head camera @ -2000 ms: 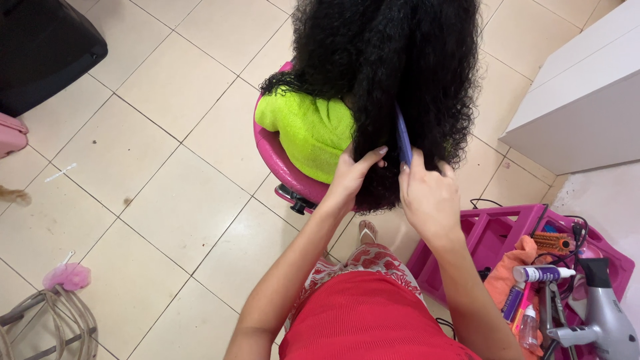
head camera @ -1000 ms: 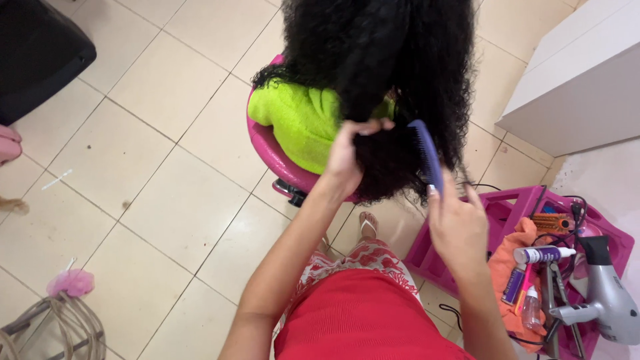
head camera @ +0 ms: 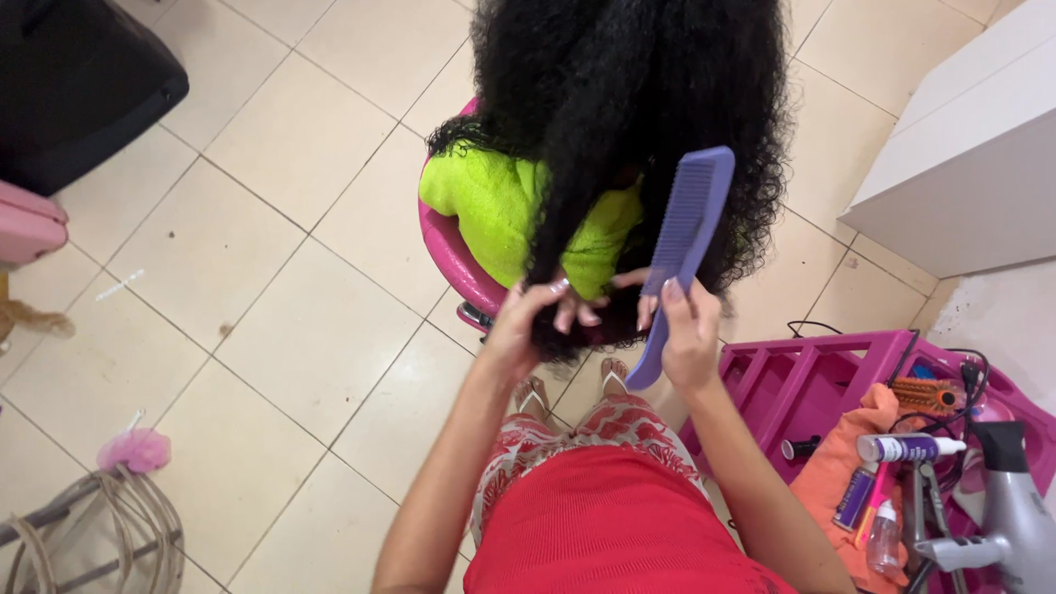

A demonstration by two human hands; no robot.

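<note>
Long curly black hair (head camera: 627,74) of a seated person hangs over a lime-green towel (head camera: 487,206) on that person's shoulders and a pink chair back (head camera: 462,268). My left hand (head camera: 528,322) is at the lower ends of a gathered lock, its thumb and fingers around it. My right hand (head camera: 689,330) grips a purple plastic comb (head camera: 689,219) near its lower end. The comb's teeth point left and its upper part lies in front of the hair. Some fingers of my right hand stretch left behind the comb, toward the hair ends.
At the lower right, a magenta trolley (head camera: 775,355) holds a silver hair dryer (head camera: 1023,511), a round brush (head camera: 924,396), bottles and an orange cloth (head camera: 841,462). A white cabinet (head camera: 990,157) stands at the right. A black case-like object (head camera: 82,91) and a cord-seated chair (head camera: 107,528) are on the left.
The comb was against the hair two seconds ago, then came away to the right; now it stands upright, nearer my left hand. My left hand has moved down toward the lock's ends.
</note>
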